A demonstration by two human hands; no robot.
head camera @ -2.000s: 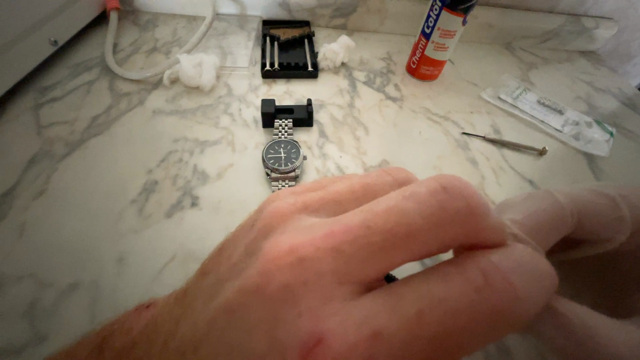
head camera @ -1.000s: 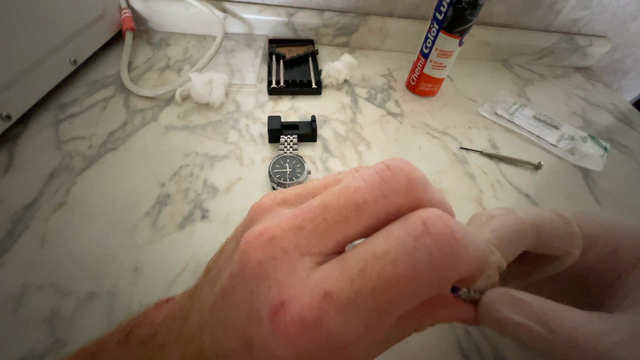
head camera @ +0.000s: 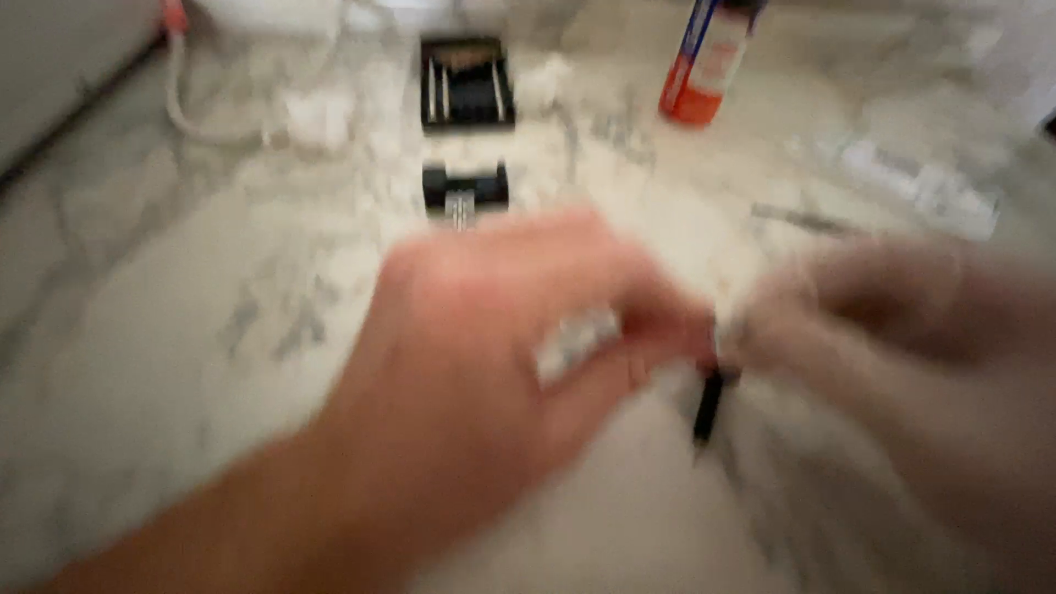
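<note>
The head view is blurred. My left hand (head camera: 487, 330) pinches the top of a small dark pointed tool (head camera: 707, 408) between thumb and fingers; the tool hangs down with its thin tip lowest. My right hand (head camera: 874, 355), in a thin translucent glove, has its fingertips right beside the tool's upper end; whether they grip it too, I cannot tell. Beyond my left hand a metal watch bracelet (head camera: 459, 211) leads up to a black bracelet holder (head camera: 466, 188). The watch's face is hidden behind that hand.
A black case with metal pins (head camera: 468, 111) stands at the back, between white cotton tufts (head camera: 318, 117). Right of it are a red and blue spray can (head camera: 701, 70), a slim screwdriver (head camera: 796, 218) and a clear packet (head camera: 920, 186). A pale hose (head camera: 177, 103) curves at the left, near a grey box (head camera: 66, 66).
My hands have drawn a little apart, and the dark tool now shows hanging below my left fingertips. The watch face, seen before, is now covered by my left hand.
</note>
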